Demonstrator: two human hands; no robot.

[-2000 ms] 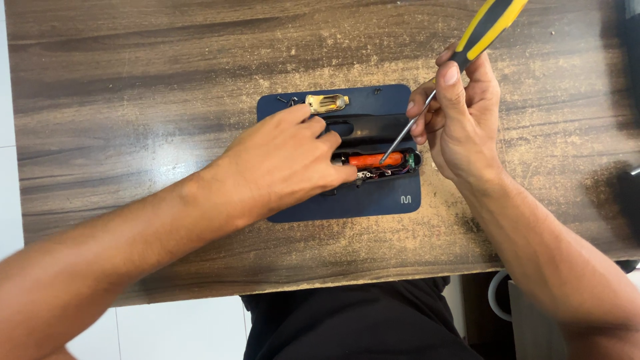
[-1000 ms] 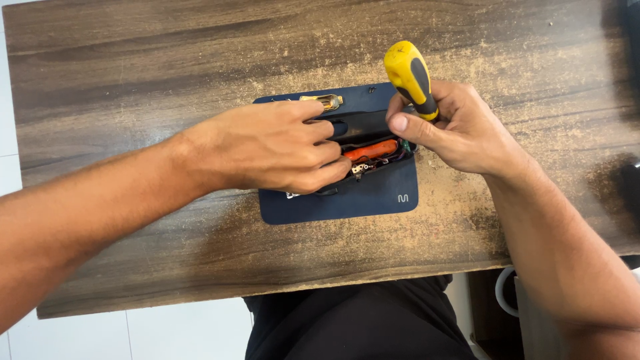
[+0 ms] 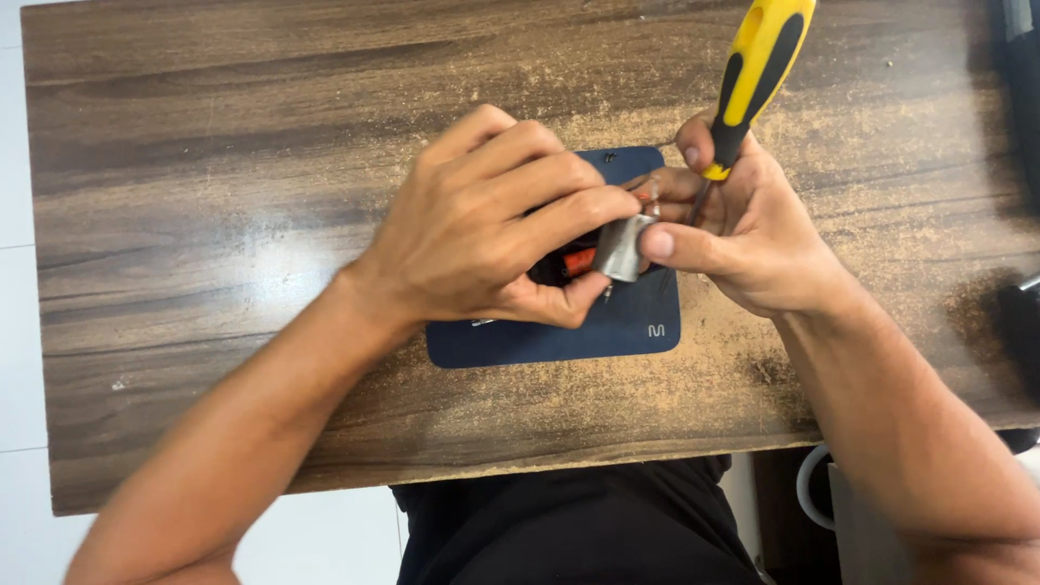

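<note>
My left hand (image 3: 504, 219) grips a silvery metal cylinder, likely a small motor (image 3: 621, 248), between thumb and fingers. My right hand (image 3: 739, 219) holds a yellow and black screwdriver (image 3: 756, 81) handle up, its shaft running down across the palm, and its thumb touches the cylinder's right side. Under the hands lies a dark blue mat (image 3: 561, 345). An orange-red cylindrical part (image 3: 578, 262) shows between my left fingers and the metal cylinder, with a dark housing around it mostly hidden by my left hand. Small dark screws (image 3: 610, 157) lie at the mat's top edge.
The wood-patterned tabletop (image 3: 187, 268) has a worn surface, and its front edge runs close to my lap. A dark object with a metal part (image 3: 1025, 317) stands at the right edge. Below the table at right is a white curved object (image 3: 812, 487).
The metal cylinder now shows between my hands. My right hand has turned, with the screwdriver handle pointing away, and its thumb has come against the cylinder.
</note>
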